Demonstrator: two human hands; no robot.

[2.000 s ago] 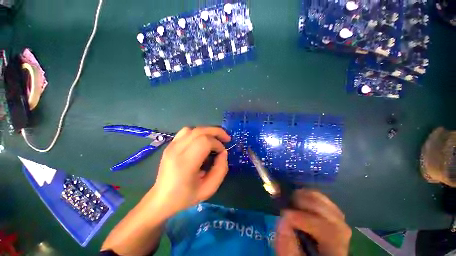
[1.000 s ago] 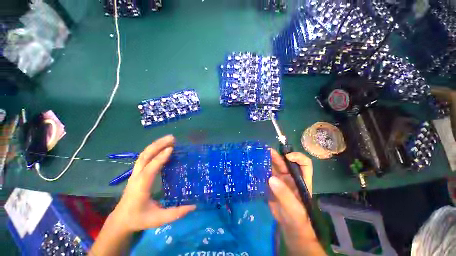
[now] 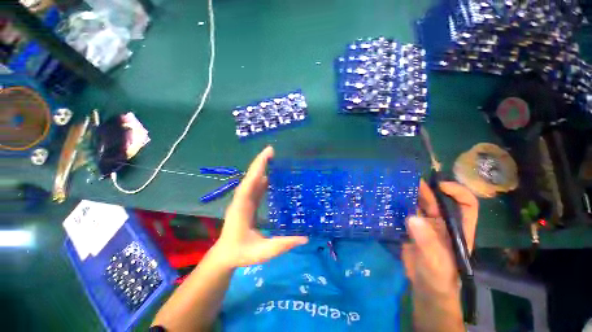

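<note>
A blue circuit board panel (image 3: pixel 344 200), solder side facing me, is held up over my lap between both hands. My left hand (image 3: pixel 243 227) is at its left edge, fingers and thumb spread along it. My right hand (image 3: pixel 441 237) holds its right edge with the thumb and also holds the soldering iron (image 3: pixel 454 224), whose tip points up and away past the panel's right side. The flush cutters (image 3: pixel 221 183) lie left of the panel, partly hidden by my left hand. A thin solder wire runs from the left toward my left hand.
One populated panel (image 3: pixel 271 115) lies ahead, with board stacks (image 3: pixel 383 81) to its right. The tan tip-cleaning dish (image 3: pixel 485 170) is at right. A white cable (image 3: pixel 195 117) crosses the left bench. A blue bin (image 3: pixel 97 272) holding boards and labelled paper stands lower left. A blue apron (image 3: pixel 318 292) covers my lap.
Two seconds ago the panel lay on the mat with the iron tip over it; it is now lifted between both hands. Over the last second the view has shifted left, and the hold looks the same.
</note>
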